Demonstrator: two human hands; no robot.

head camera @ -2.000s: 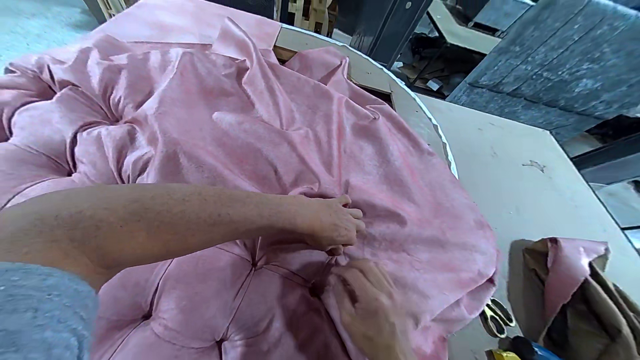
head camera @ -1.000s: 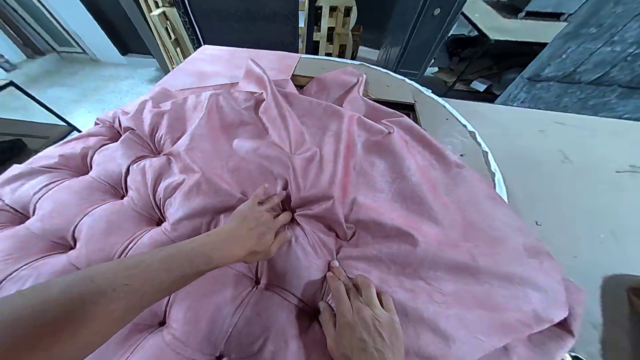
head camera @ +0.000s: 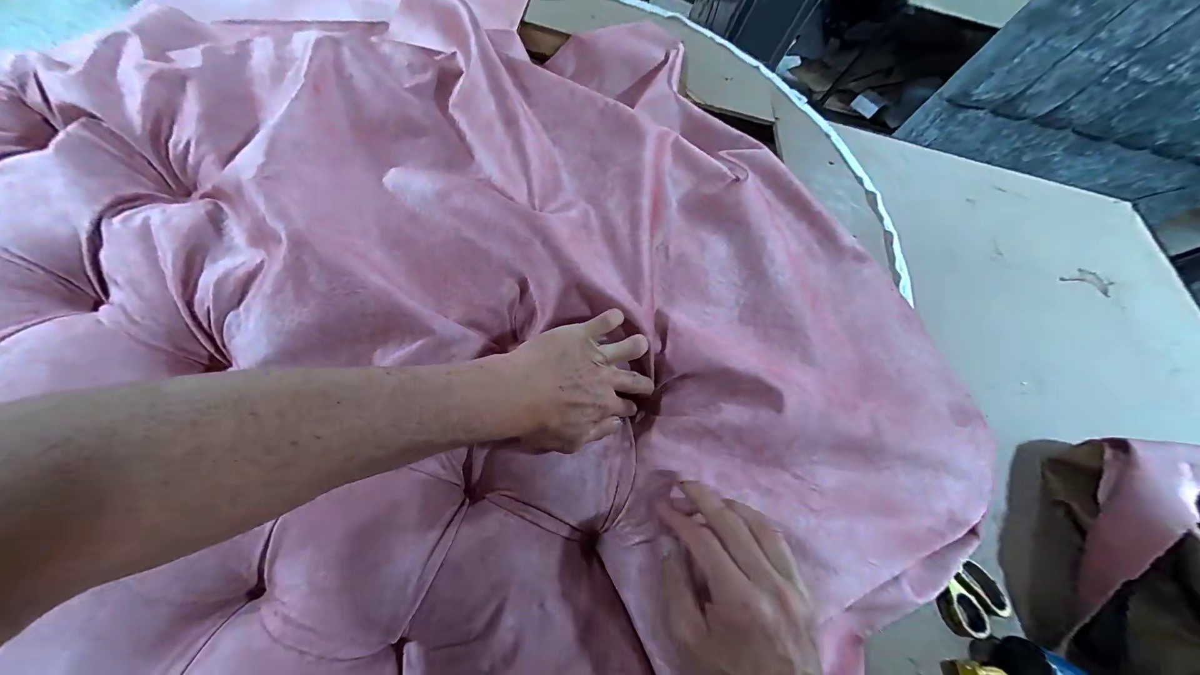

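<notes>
Pink velvety upholstery fabric (head camera: 806,375) covers a large tufted panel, with deep buttoned dimples and folds at the left and bottom. My left hand (head camera: 581,384) lies at the centre with its fingers spread, fingertips pressing beside a gathered dimple (head camera: 647,403). Below and right of it, my right hand (head camera: 736,581) rests on the fabric near another dimple (head camera: 589,540), its fingers bent and slightly blurred. Whether the right fingers pinch any cloth cannot be told. Loose folds of the fabric run from the left hand toward the far edge.
A pale board (head camera: 1022,281) with a curved white edging strip (head camera: 858,169) extends beyond the fabric. Scissors (head camera: 973,598) lie at the lower right, beside a crumpled pink and brown fabric piece (head camera: 1125,534). Grey quilted upholstery (head camera: 1078,94) stands at the upper right.
Since one second ago, my left hand has moved right to the gathered dimple beside it, with its fingers spread over the folds. The view has tilted downward.
</notes>
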